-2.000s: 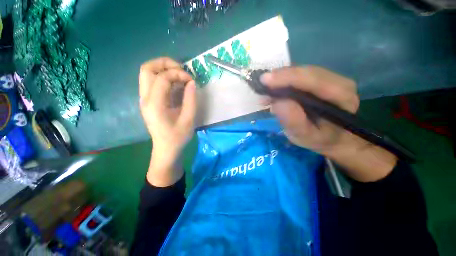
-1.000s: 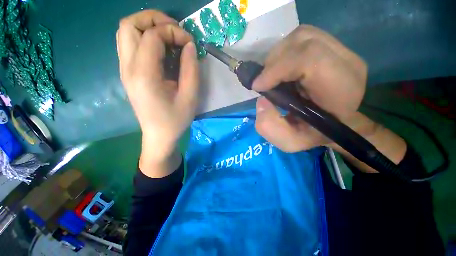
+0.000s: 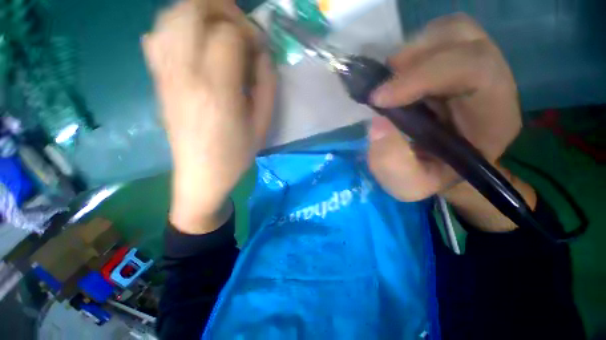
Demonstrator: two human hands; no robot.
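My right hand (image 3: 452, 106) grips the black soldering iron (image 3: 458, 156), its metal tip pointing up and left over the work pad. Green circuit boards (image 3: 292, 30) lie on the white work pad (image 3: 319, 99) near the top edge of the picture, blurred. My left hand (image 3: 209, 99) is at the left edge of the pad, blurred, its fingers bent and close together near the top edge. Whether its fingertips hold anything cannot be seen.
A heap of green board panels (image 3: 40, 73) lies at the left on the bench mat (image 3: 119, 126). A blue apron (image 3: 332, 265) covers my lap. The iron's cord (image 3: 565, 192) loops by my right wrist. Boxes (image 3: 76, 249) stand at the lower left.
The view has shifted, so the boards sit higher than two seconds ago. Since one second ago, the soldering iron and my right hand have moved right, and my left fingers have moved up and blurred.
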